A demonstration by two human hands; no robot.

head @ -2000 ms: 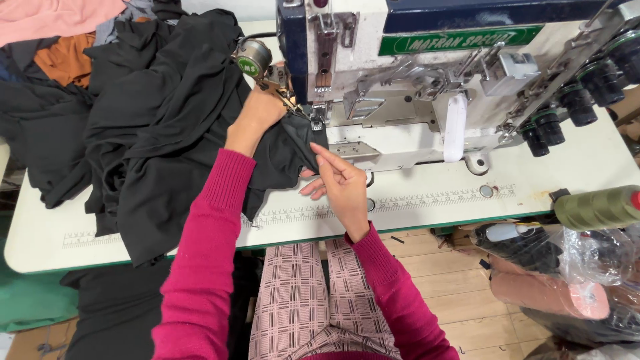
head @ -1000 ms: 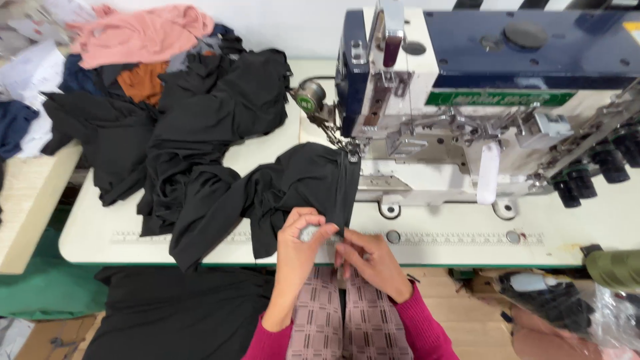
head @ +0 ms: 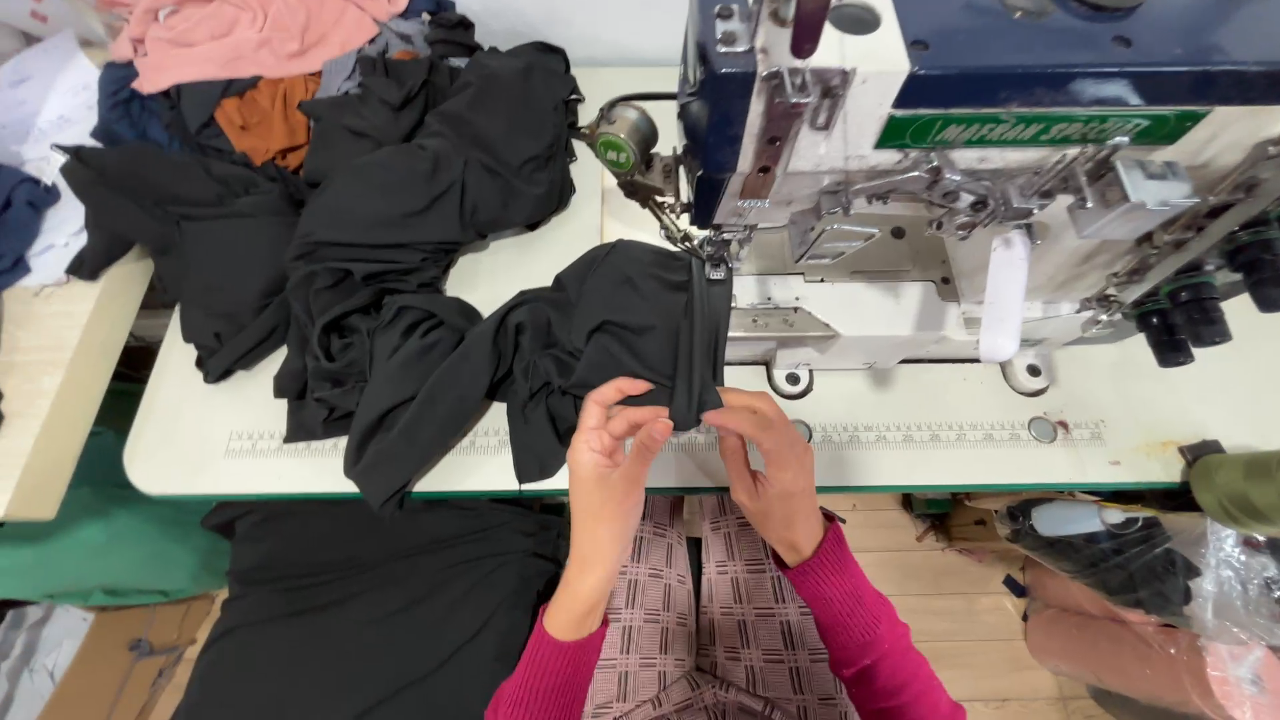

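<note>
Black fabric (head: pixel 620 320) lies on the white sewing table, its folded right edge running under the presser foot (head: pixel 716 262) of an industrial sewing machine (head: pixel 800 100). My left hand (head: pixel 615 460) pinches the near end of this folded edge from the left, fingers bent over the cloth. From the right, my right hand (head: pixel 765 450) grips the corner of the same edge between thumb and fingertips. Both hands are close together, nearer to me than the presser foot. Whether the needle is down in the cloth cannot be told.
More black fabric (head: pixel 400 200) is heaped at the left, with pink cloth (head: pixel 250 35) and orange cloth (head: pixel 270 120) behind. A ruler strip (head: pixel 940 436) runs along the table's near side. An olive thread cone (head: pixel 1240 490) stands at the right edge, above plastic-wrapped rolls (head: pixel 1110 620).
Two seconds ago my left hand was beside the presser foot; it is now at the fabric's near end. My right hand has also come nearer to me. The view has shifted.
</note>
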